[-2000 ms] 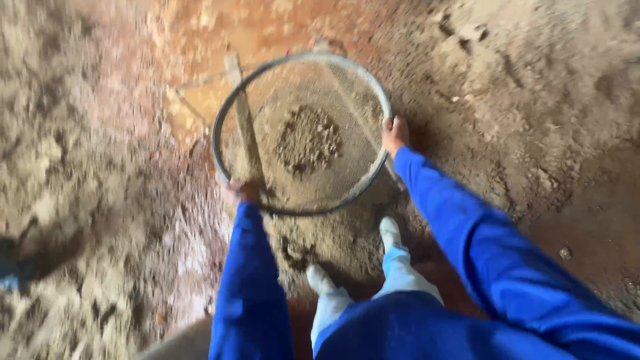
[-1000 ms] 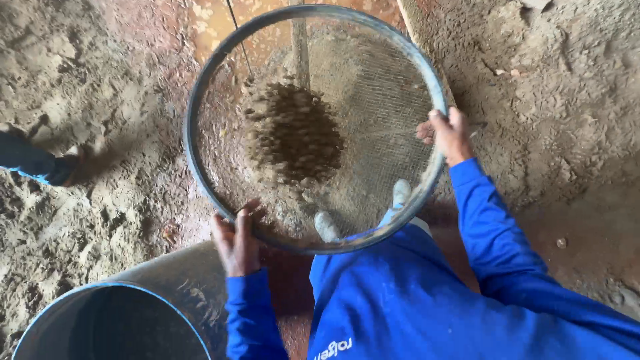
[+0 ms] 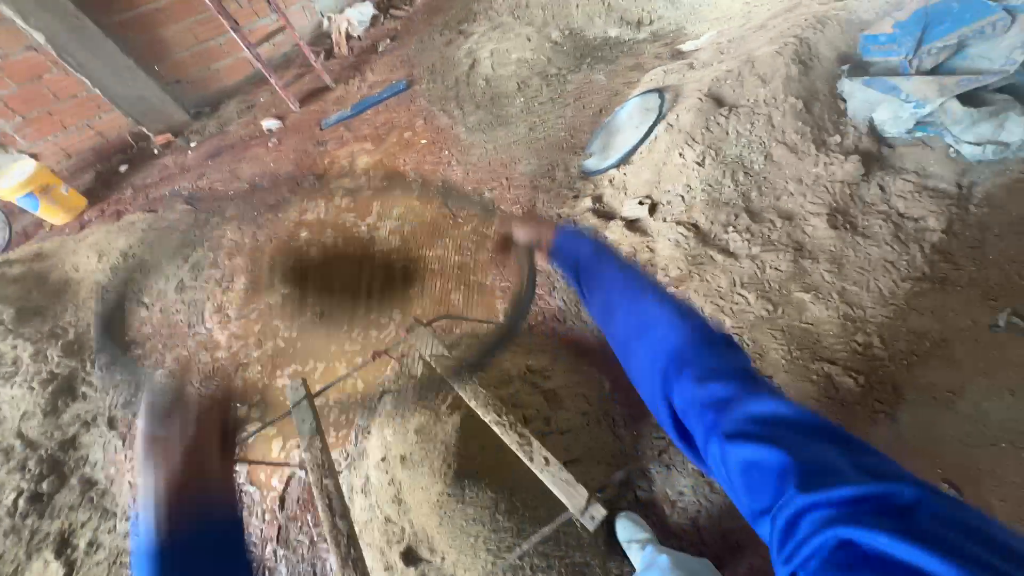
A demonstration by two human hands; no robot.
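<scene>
A large round sieve (image 3: pixel 524 300), blurred by motion, is held out in front of me over the ground. My right hand (image 3: pixel 526 234) grips its rim at the right. At the lower left, my left hand (image 3: pixel 188 408) is at the rim too, strongly blurred, its fingers hard to make out. A dark clump of coarse material (image 3: pixel 348 272) shows in a blur over the mesh. Below the sieve lie two wooden slats (image 3: pixel 512 440) joined by thin metal bars, beside a mound of fine sand (image 3: pixel 408 464).
Sand heaps (image 3: pixel 800 160) rise on the right, with a round pale disc (image 3: pixel 626 132) and blue-and-white sacks (image 3: pixel 944 80). A yellow bucket (image 3: pixel 44 190) lies at the far left, near a brick wall (image 3: pixel 56 104). A blue bar (image 3: pixel 366 104) and a ladder-like red frame (image 3: pixel 256 56) are behind.
The sieve has moved forward, away from my body, with my arms extended. The slats now show in front of my feet. The view has tilted up strongly.
</scene>
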